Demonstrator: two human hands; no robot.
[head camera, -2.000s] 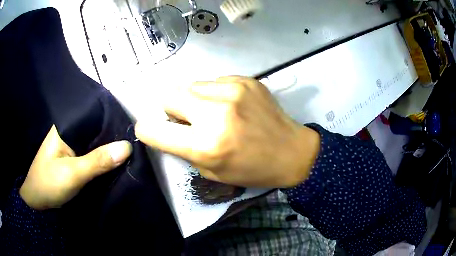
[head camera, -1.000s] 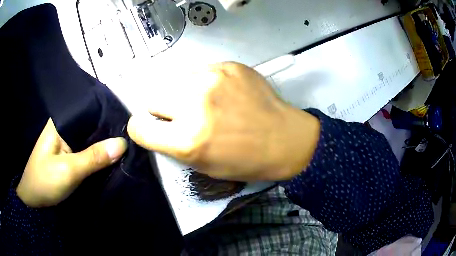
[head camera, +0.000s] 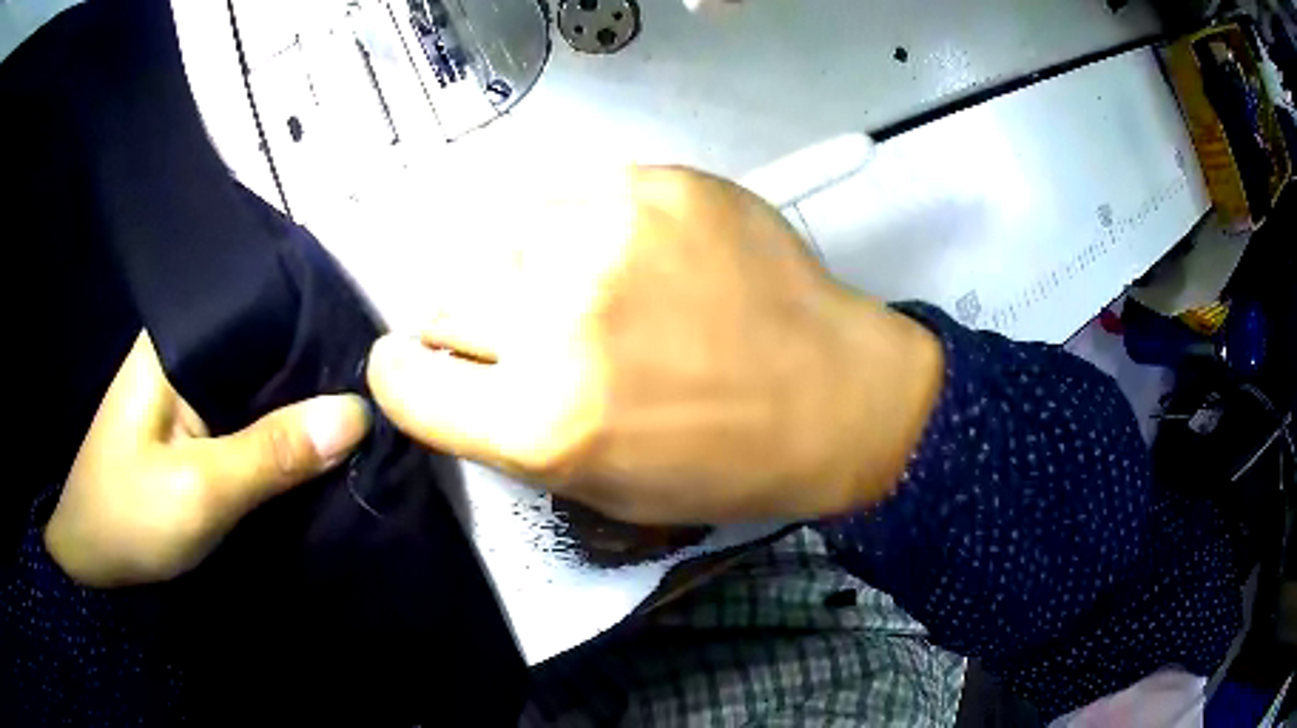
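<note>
A dark fabric panel (head camera: 214, 270) covers the left side and hangs over the table's front edge. My left hand (head camera: 206, 477) is shut on it, thumb on top and fingers underneath. My right hand (head camera: 669, 356) is closed, with its fingertips at the fabric beside my left thumb. A white rod-like tool (head camera: 825, 168) sticks out behind my right hand and appears to be held in it; its tip is hidden. A loose thread (head camera: 363, 491) lies on the fabric below the fingertips.
The sewing machine's plate (head camera: 477, 64) is at the top. The white table (head camera: 1024, 185) has a printed ruler and a dark worn patch (head camera: 619, 538). A yellow tray (head camera: 1220, 135) is at upper right. A plaid-covered lap (head camera: 797, 640) shows below.
The white tool, blurred and faint at first, now shows clearly behind my right hand. My right hand has shifted slightly. My left hand keeps its hold on the fabric.
</note>
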